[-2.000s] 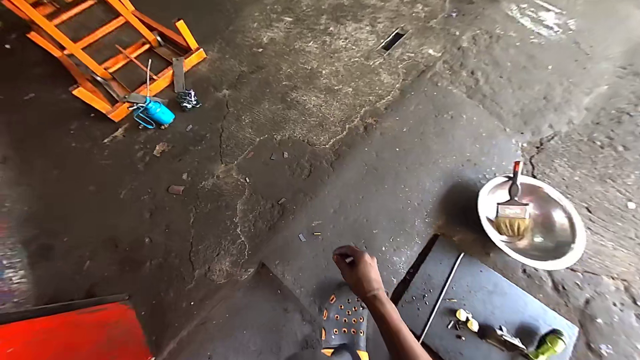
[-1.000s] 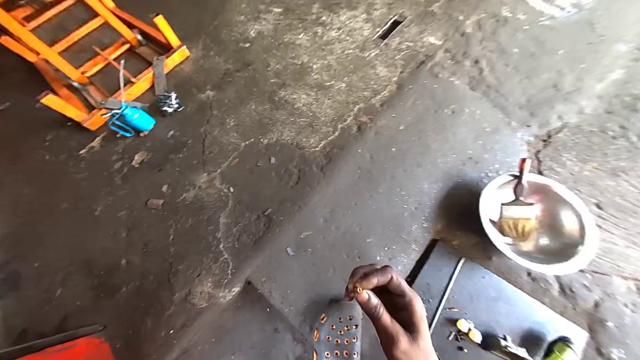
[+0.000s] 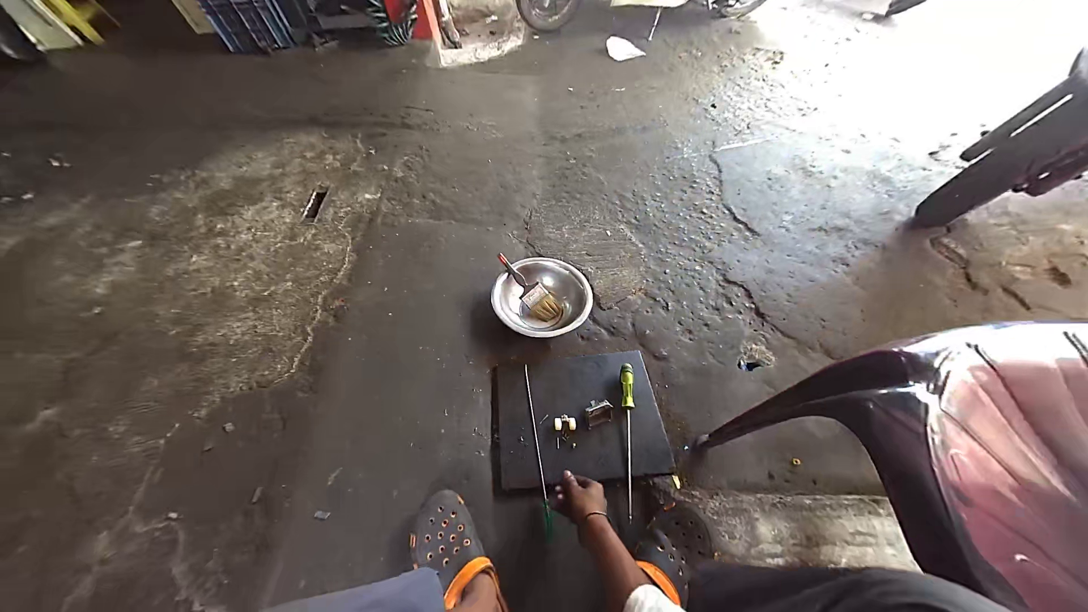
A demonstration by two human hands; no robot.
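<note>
My right hand (image 3: 580,497), a thin band at its wrist, is over the near edge of a dark flat board (image 3: 561,382) with its fingers curled. Whether something small is between the fingertips cannot be made out. Just left of it is a long thin metal rod (image 3: 534,416) with a green end. On the board's right side lies a screwdriver with a green handle (image 3: 627,387), its shaft pointing towards me. Between the two are a small metal bracket-like part (image 3: 598,413), a small part with white ends (image 3: 564,423) and several tiny pieces. My left hand is out of view.
Beyond the board stands a metal bowl (image 3: 586,297) with a paintbrush (image 3: 535,296) in it. A dark chair with a pinkish seat (image 3: 1011,433) is at the right. My clogs (image 3: 446,535) flank the board's near side. The concrete floor is cracked, with a slot (image 3: 314,204).
The view has swung right, bringing in the chair and whole board. My right hand, raised with a tiny thing at its fingertips one second ago, is now low by the board's near edge.
</note>
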